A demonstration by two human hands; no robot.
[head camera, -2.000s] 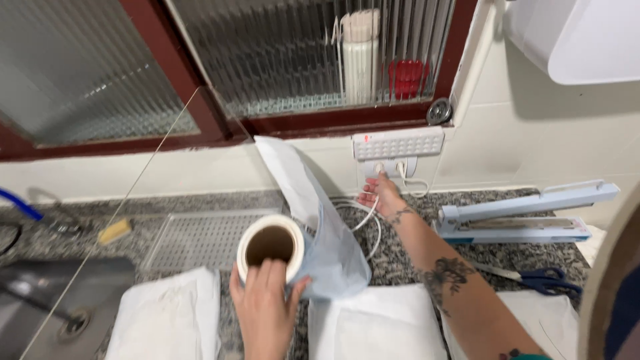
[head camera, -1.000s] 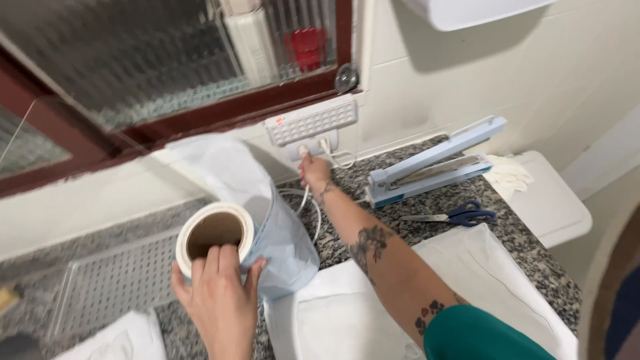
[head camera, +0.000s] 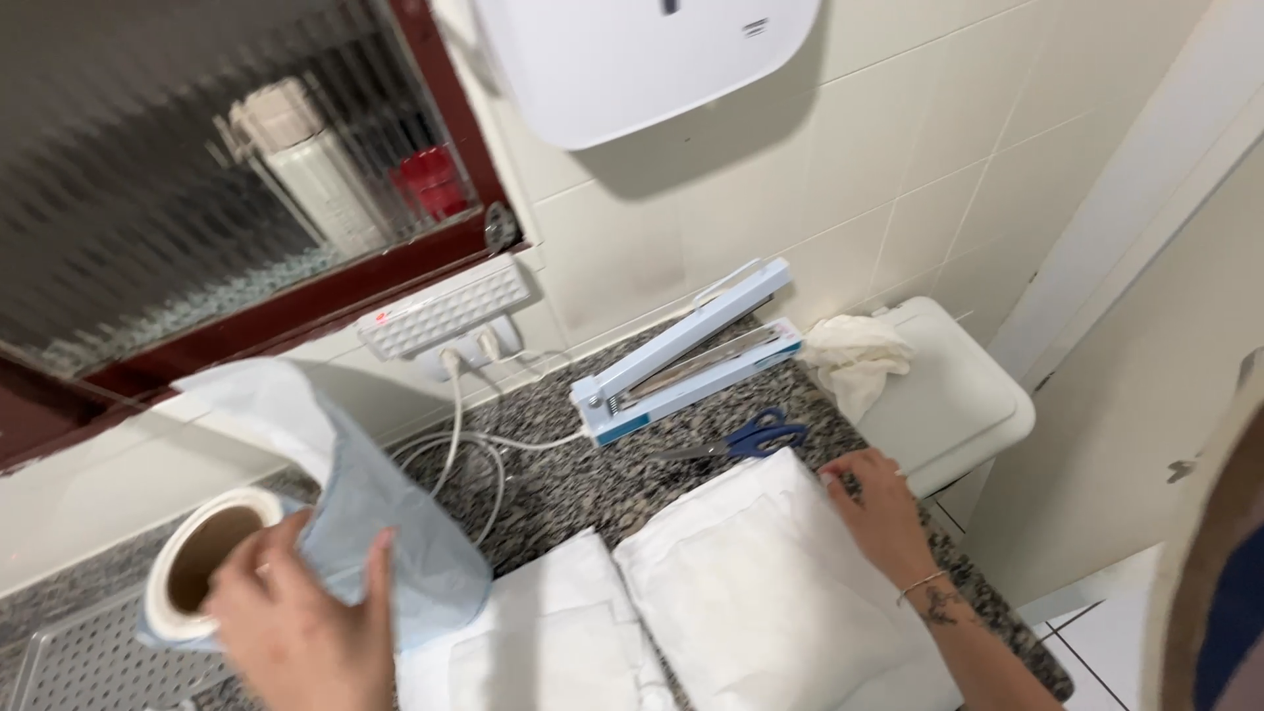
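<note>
My left hand [head camera: 306,602] rests against a roll of pale blue sheet material [head camera: 395,523], its fingers at the rim of the white-edged cardboard core [head camera: 202,563]. My right hand [head camera: 874,499] touches or nearly touches the far right corner of a folded white cloth bundle [head camera: 770,583]; nothing shows in its fingers. A second white bundle [head camera: 553,642] lies between the roll and that one. Beyond them a light blue impulse sealer [head camera: 691,355] stands with its arm raised. Blue-handled scissors [head camera: 741,439] lie in front of it.
White cords run from a wall socket [head camera: 474,346] below a white studded emergency light [head camera: 444,306]. A white lidded bin [head camera: 948,385] with a crumpled cloth [head camera: 859,355] stands past the granite edge. A perforated tray [head camera: 109,662] is at left; a white dispenser [head camera: 662,69] hangs above.
My right hand has left the plug at the wall socket and come to the right-hand cloth bundle. My left hand stays at the roll. The view has swung right.
</note>
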